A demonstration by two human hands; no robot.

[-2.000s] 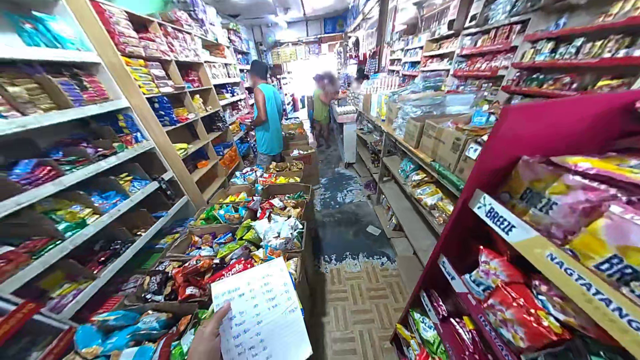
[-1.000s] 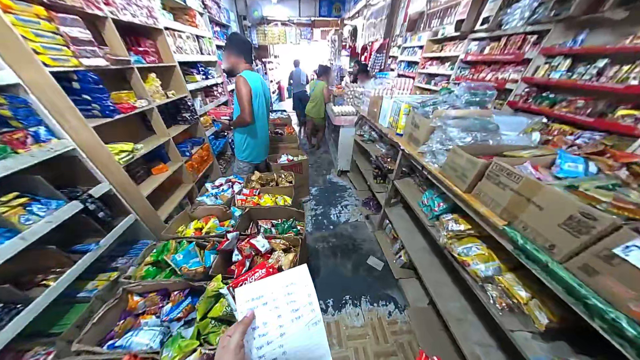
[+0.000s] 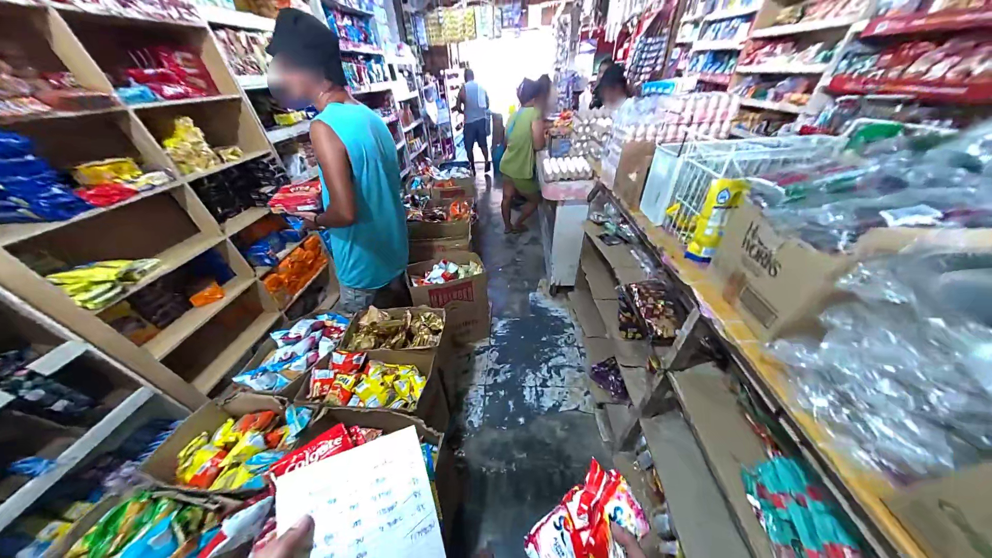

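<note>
My left hand (image 3: 288,541) is at the bottom edge, its thumb over the lower left of a sheet of paper (image 3: 364,496) with handwriting. Behind the paper lies a red Colgate pack (image 3: 314,448) over the boxes of sachets. At the bottom right of centre, my right hand (image 3: 626,542) shows only a fingertip or so, pressed against a red and white plastic packet (image 3: 593,511). Most of both hands is cut off by the frame.
Cardboard boxes of sachets (image 3: 387,384) line the aisle floor (image 3: 519,387). Shelves (image 3: 186,256) rise left; a wooden counter (image 3: 744,341) runs right. A person in a blue sleeveless top (image 3: 360,194) stands at the left shelves, others (image 3: 521,147) farther off.
The view has moved forward along the aisle, nearer the person in blue. My right hand and the red and white packet have come into view. The paper stays in my left hand.
</note>
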